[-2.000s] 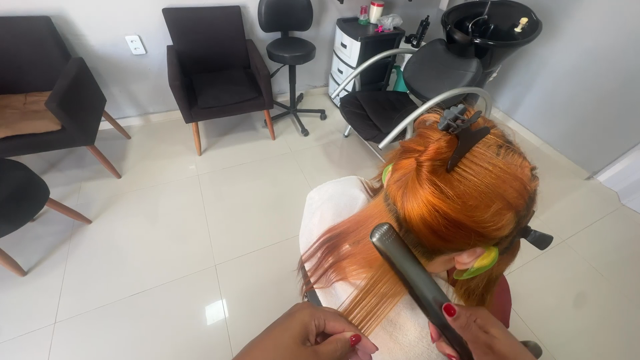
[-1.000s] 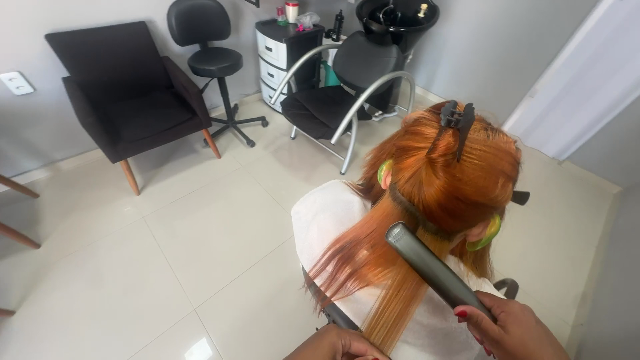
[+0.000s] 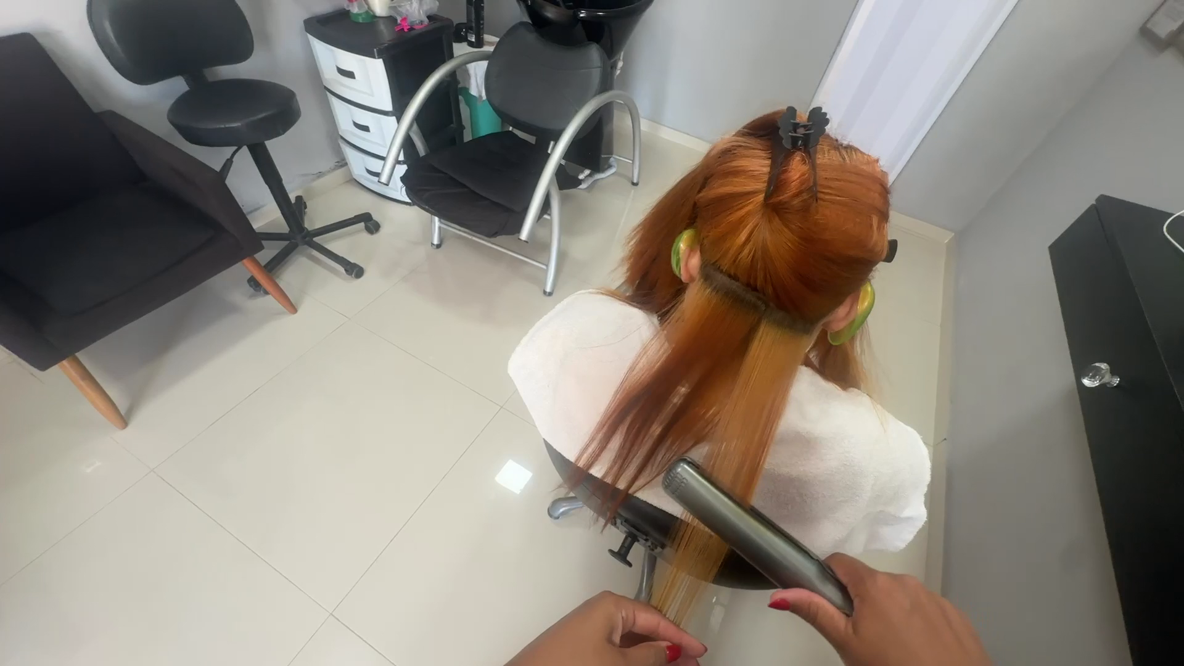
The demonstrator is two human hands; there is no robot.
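A seated person with copper-red hair [image 3: 786,222] faces away, the upper hair pinned by a black hair clip [image 3: 801,139]. A white towel [image 3: 832,462] covers the shoulders, and green covers sit on both ears. My right hand [image 3: 893,610] holds a dark grey hair straightener [image 3: 754,536], which is clamped across a straight lighter strand [image 3: 763,407] well below the nape. Below the straightener, my left hand [image 3: 620,634] pinches the ends of that strand between its fingers. Other loose hair hangs to the left over the towel.
Behind the person stand a salon chair with metal arms [image 3: 546,139], a drawer unit [image 3: 356,92] and a black wash basin [image 3: 592,14]. A wheeled stool [image 3: 236,111] and a dark armchair [image 3: 120,231] are at left. Black furniture with a glass knob [image 3: 1124,370] stands at right.
The straightener in my right hand has moved down the strand, from near the nape towards the ends. My left hand still holds the strand. The view has swung to the right.
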